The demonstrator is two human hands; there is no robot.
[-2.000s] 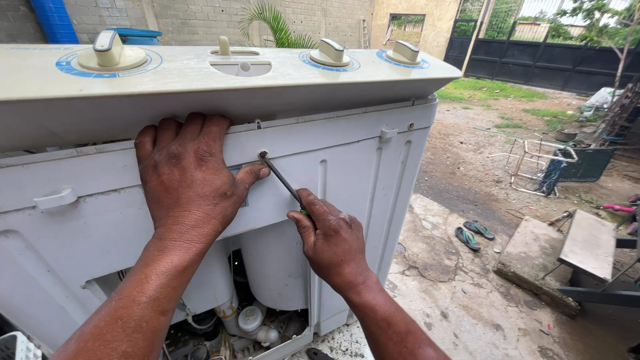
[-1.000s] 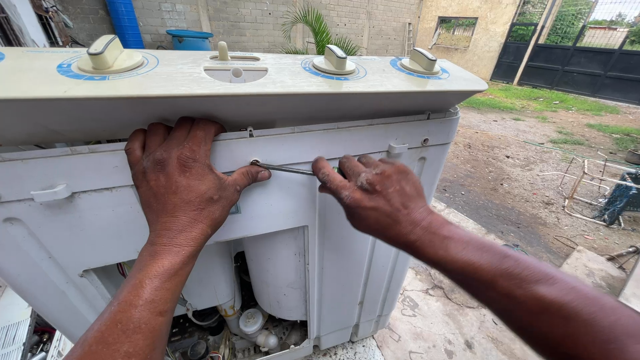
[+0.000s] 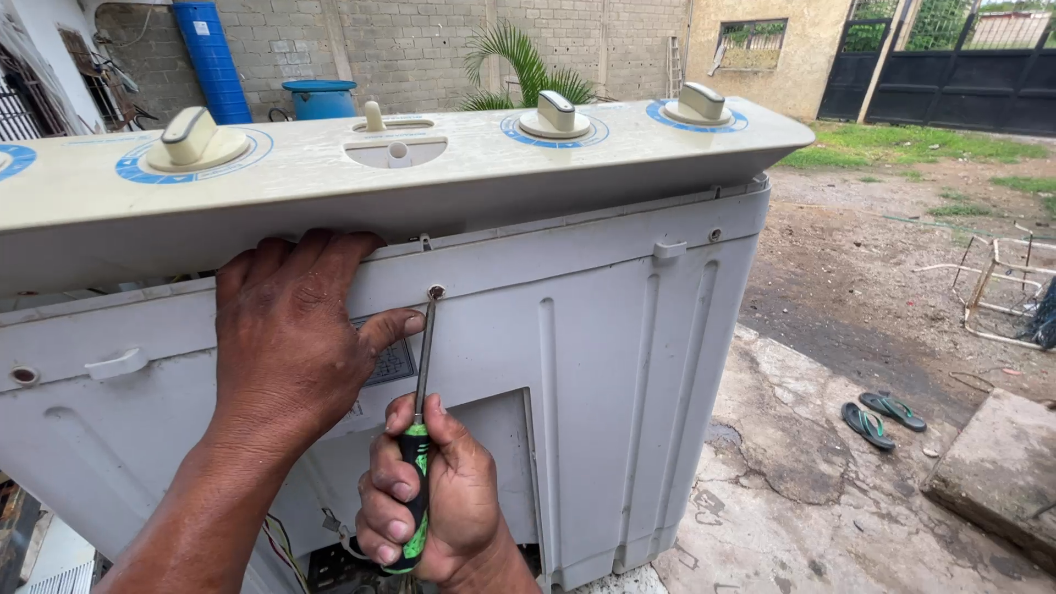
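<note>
My right hand (image 3: 441,495) is closed around the black and green handle of a screwdriver (image 3: 424,363). The shaft points up, and its tip meets a screw (image 3: 436,292) in the upper edge of a white plastic washing machine body (image 3: 594,346). My left hand (image 3: 297,330) rests on that edge, its fingertips tucked under the raised control panel (image 3: 462,177) and its thumb beside the shaft. Whether the left fingers grip the edge I cannot tell. Knobs stand on the panel. Part of a dark printed label (image 3: 392,363) shows behind my left thumb.
Wires (image 3: 285,549) hang in the opening low in the body. To the right lie flip-flops (image 3: 883,419), a concrete slab (image 3: 1002,470) and a metal frame (image 3: 1002,289). Behind stand a blue barrel (image 3: 322,101), a tall blue container (image 3: 212,62), a palm and a block wall.
My right hand has swung from the right of the screw to below it, and the screwdriver has gone from nearly level to nearly upright. My left hand stays on the upper edge.
</note>
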